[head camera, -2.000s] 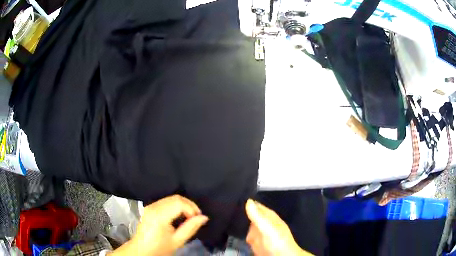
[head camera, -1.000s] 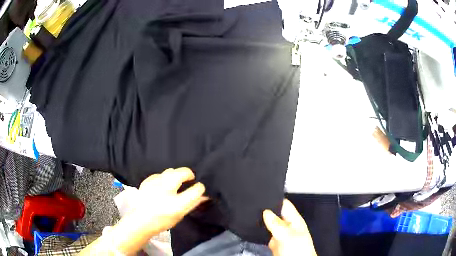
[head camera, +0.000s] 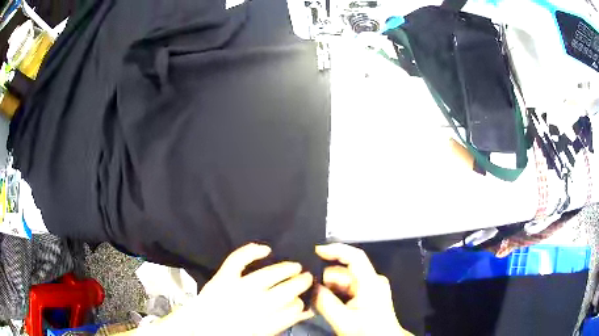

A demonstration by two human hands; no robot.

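The black garment body (head camera: 223, 138) lies across the left half of the white machine table, gathered in folds at the left. Its straight right edge runs from the presser foot (head camera: 323, 56) down to the near table edge. My left hand (head camera: 263, 295) and my right hand (head camera: 354, 289) are close together at the near edge, both holding the black fabric near its right edge. The fingertips almost meet; what lies between them is partly hidden.
A black strap with pouch (head camera: 486, 85) and green cord lies right of the presser foot. Fabric scraps (head camera: 558, 144) lie at the far right. A blue crate (head camera: 552, 260) with black panels stands below right, a red stool (head camera: 62, 298) below left.
My two hands have come closer together at the near fabric edge. The view has shifted, and the fabric's right edge lies straighter below the presser foot.
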